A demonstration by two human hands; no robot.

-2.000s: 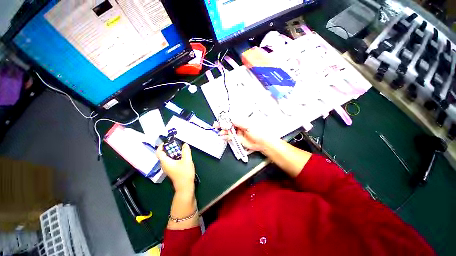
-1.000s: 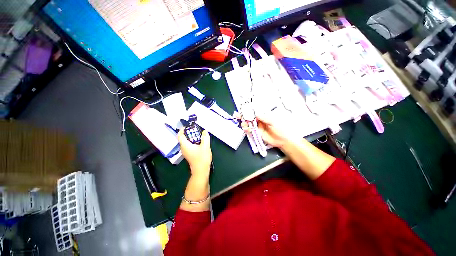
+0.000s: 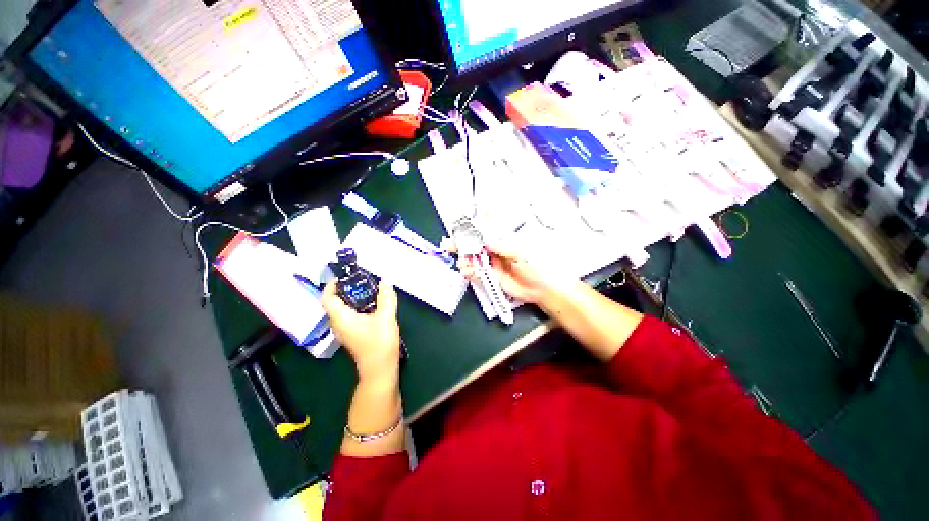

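Note:
My left hand (image 3: 365,331) holds a black-strap smartwatch (image 3: 358,289) with its lit screen facing up. My right hand (image 3: 522,277) holds a smartwatch with a pale pinkish strap (image 3: 491,288), the strap hanging toward me. Between and behind my hands, a watch with a light blue and white strap (image 3: 387,220) lies by a plain white carton (image 3: 413,267). A white and orange retail box (image 3: 273,288) lies left of my left hand, with dark blue at its near end.
A white tray with pink straps (image 3: 545,219) bears an orange and blue box (image 3: 562,141). Monitors (image 3: 244,81) stand behind. A black scanner with yellow tip (image 3: 269,397) lies at the left edge; another black scanner (image 3: 886,331) is right, near a rack of black-strap watches (image 3: 851,112).
The camera view has shifted between frames. The screen of the watch in my left hand shows a different display from the earlier icon grid. Both hands still hold their watches.

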